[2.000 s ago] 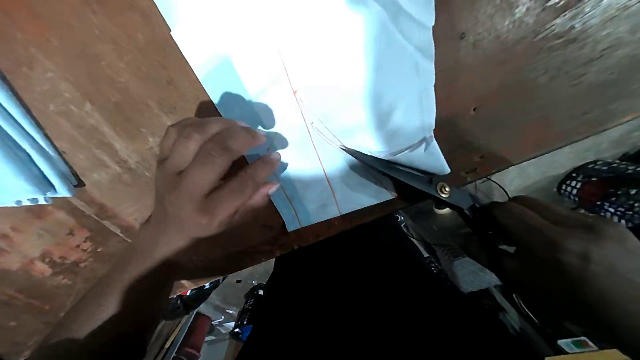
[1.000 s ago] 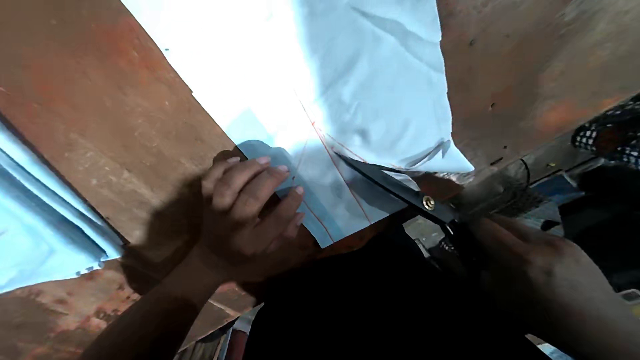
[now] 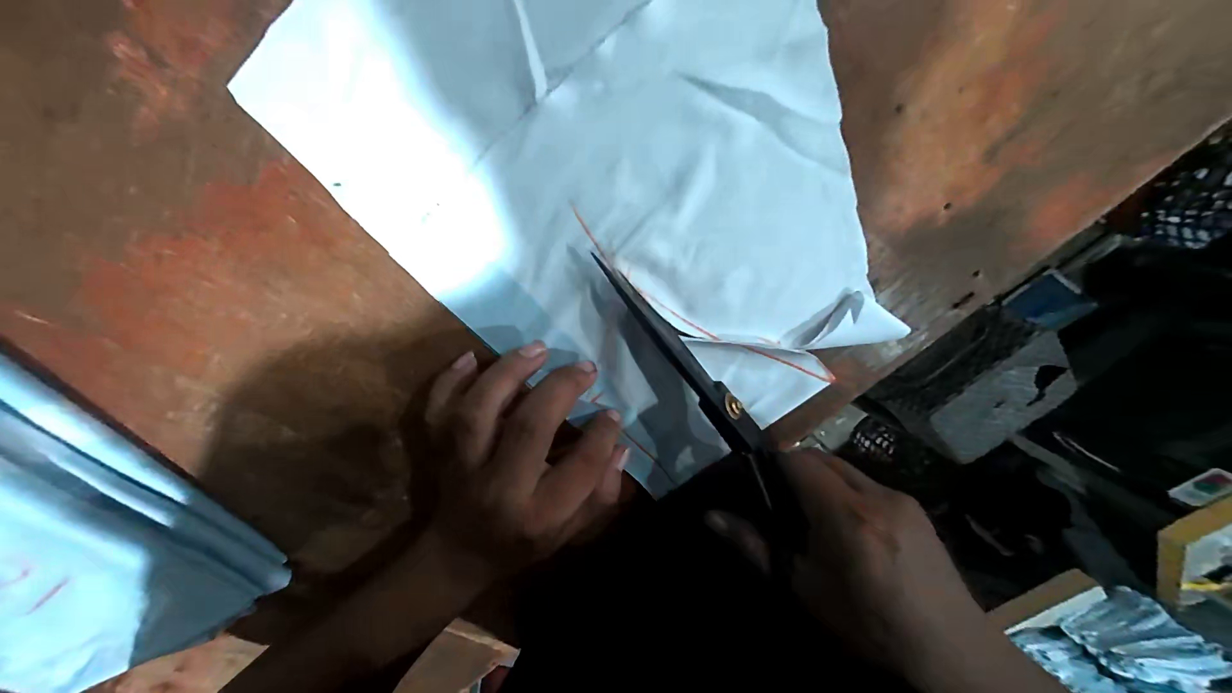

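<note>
Light blue-white fabric point(image 3: 731, 192) lies on a worn wooden table, with red lines drawn near its lower edge. My right hand point(image 3: 847, 549) grips black-handled fabric shears point(image 3: 674, 351); their dark blades point up and left over the fabric, and the tips lie beside a red line. Right of the blades a cut runs in from the right edge, where a flap is folded up. My left hand point(image 3: 529, 448) rests palm down, fingers spread, with its fingertips on the fabric's lower left edge. Dark cloth hides part of the right thumb and the handles.
A folded stack of pale blue fabric point(image 3: 96, 520) with red marks lies on the wooden table point(image 3: 221, 241) at the left. Beyond the table's right edge are dark items, a grey block point(image 3: 1001, 395) and a crumpled pale bundle point(image 3: 1126, 640) at the lower right.
The view has shifted and turned. The cut strip at the right edge now lies apart from the main fabric, with a flap lifted. My left hand is still at the lower left edge, the shears still in my right.
</note>
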